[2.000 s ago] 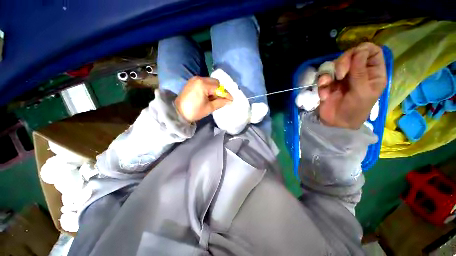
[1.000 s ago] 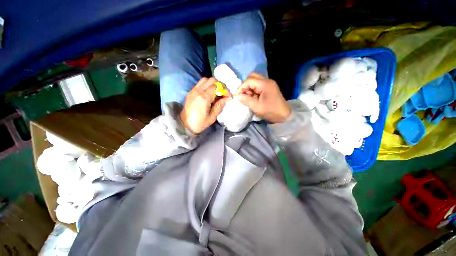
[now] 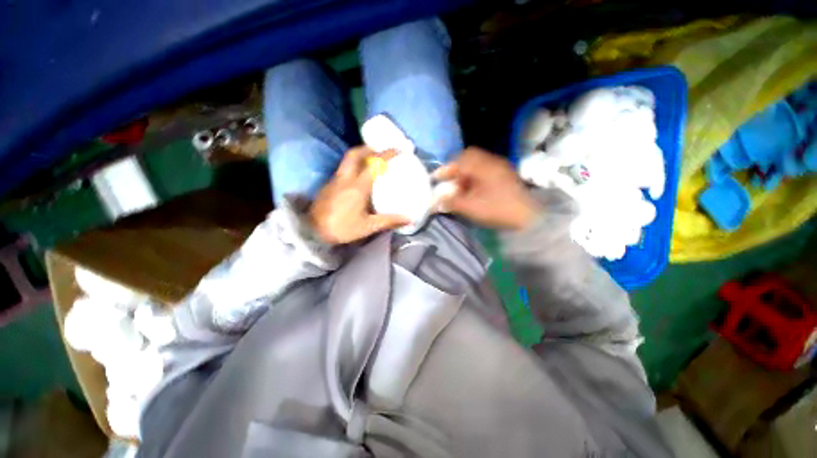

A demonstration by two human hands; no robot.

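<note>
A white plush rabbit head point(image 3: 402, 190) is held above my lap, with a white ear point(image 3: 385, 134) sticking up toward my knees. My left hand point(image 3: 348, 199) grips it from the left, thumb below and fingers above. A small yellow cover point(image 3: 377, 165) shows on a left finger. My right hand point(image 3: 484, 190) is at the right side of the head, blurred, with its fingertips pinched together on or beside a small white part. I see no thread or needle, and what the right fingertips pinch cannot be told.
A blue basket point(image 3: 678, 148) full of white pieces stands at the right. Beyond it are a yellow bag point(image 3: 694, 234) with blue plastic pieces and a red plastic stool point(image 3: 769, 320). A cardboard box point(image 3: 79, 365) with white pieces is at the left. A blue-covered table edge point(image 3: 179, 54) crosses the top.
My right hand, first out over the basket with a taut thread, has come back to the head. Since then the head has turned in my left hand. The thread no longer shows.
</note>
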